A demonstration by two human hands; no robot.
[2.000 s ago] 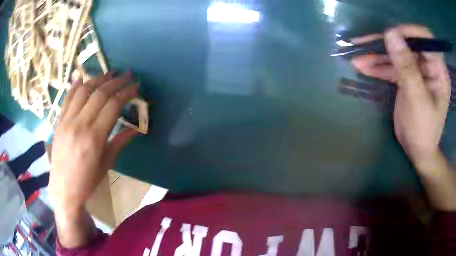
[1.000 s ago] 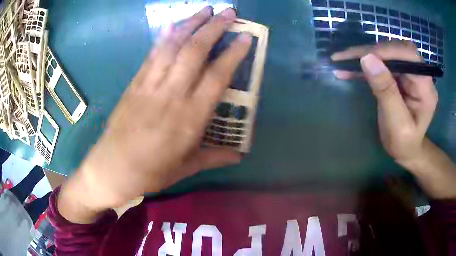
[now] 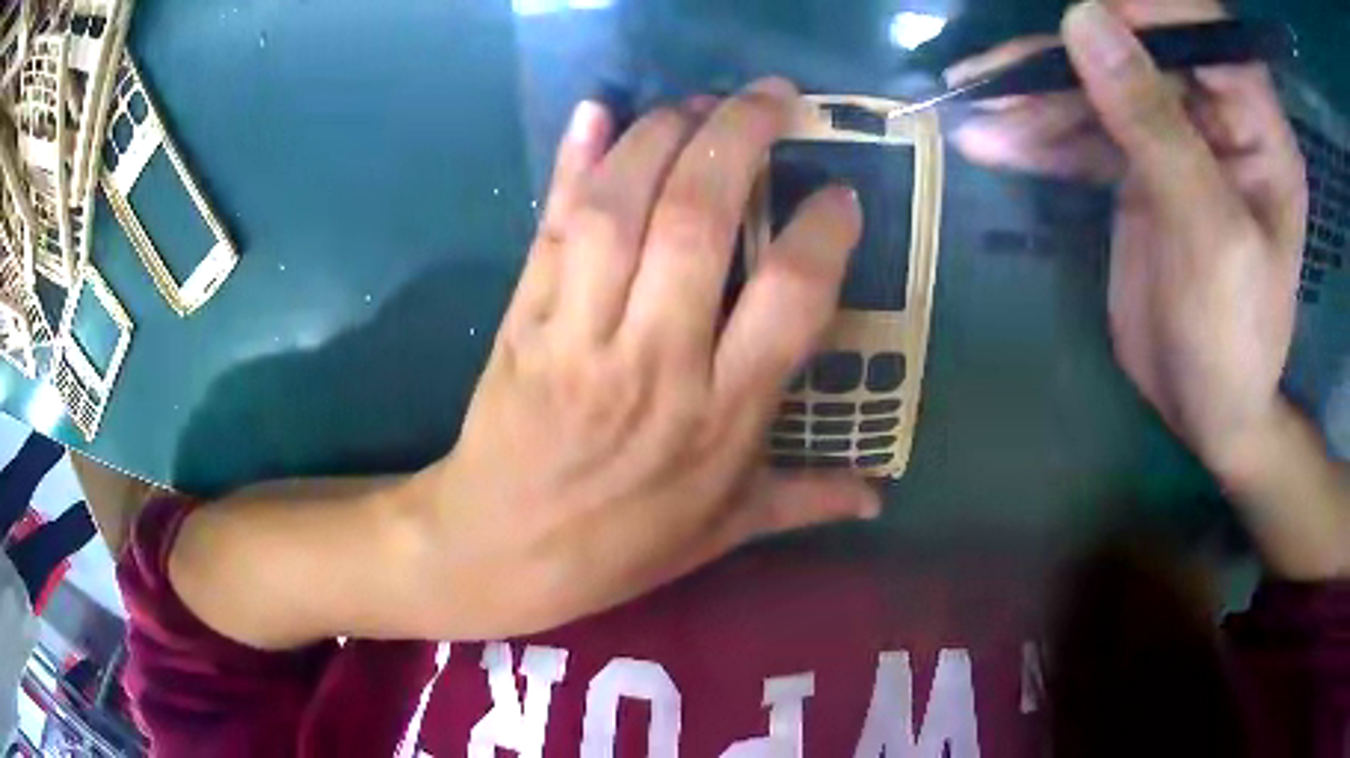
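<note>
A gold-beige phone front cover (image 3: 921, 245) lies flat on the dark-green table in front of me. My left hand (image 3: 637, 341) is spread over its left side, with a fingertip in the screen window and the thumb by its lower edge. My right hand (image 3: 1192, 237) holds black tweezers (image 3: 1036, 71). Their thin metal tip is at the slot in the cover's top edge, by a small dark piece. Whether the tip touches that piece I cannot tell. A dark sticker sheet (image 3: 1322, 208) shows partly behind my right hand.
A heap of similar covers (image 3: 59, 133) lies at the far left. A single cover (image 3: 175, 222) lies at its edge, with a smaller-looking one (image 3: 96, 348) below it. Bright lamp reflections show on the table (image 3: 370, 193) near the top. The table edge curves at lower left.
The cover and my left hand have moved right from the pile side. My right hand has moved up, and the tweezer tip has come from the sticker sheet to the cover's top slot.
</note>
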